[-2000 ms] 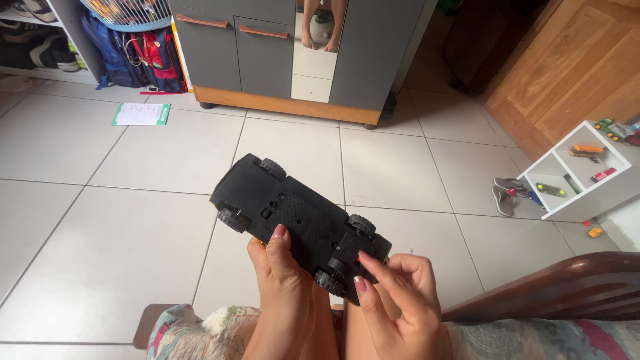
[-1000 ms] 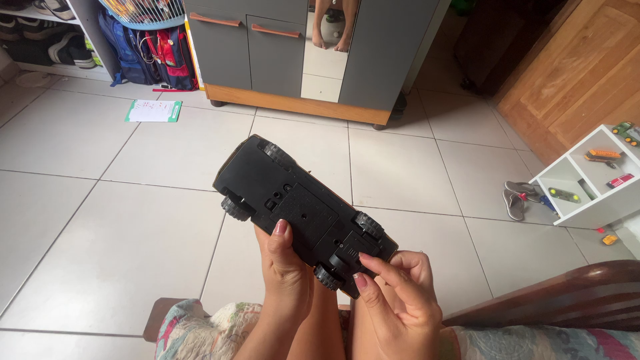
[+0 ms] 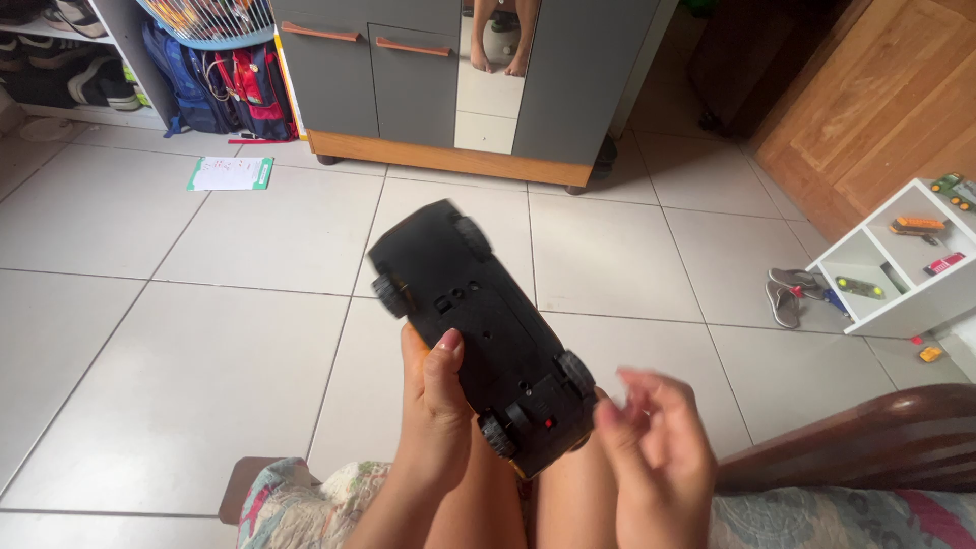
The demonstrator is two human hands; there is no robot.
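A toy car is held underside up over my lap, its black plastic base and black wheels facing me. A small red part shows on the base near the lower wheels. My left hand grips the car's left side, its thumb pressed on the base. Just right of the car's lower end is my right hand, slightly blurred, with fingers bent and apart and nothing in it. The car's top is hidden.
A grey cabinet with a mirror strip stands ahead. Shoes lie beside a white shelf of toys at right. A printed card is on the tiles, near backpacks. Patterned fabric covers the seat.
My right hand has come off the car's base and moved to the right. In my left hand the car has turned so it points more steeply up, and the small red part now shows.
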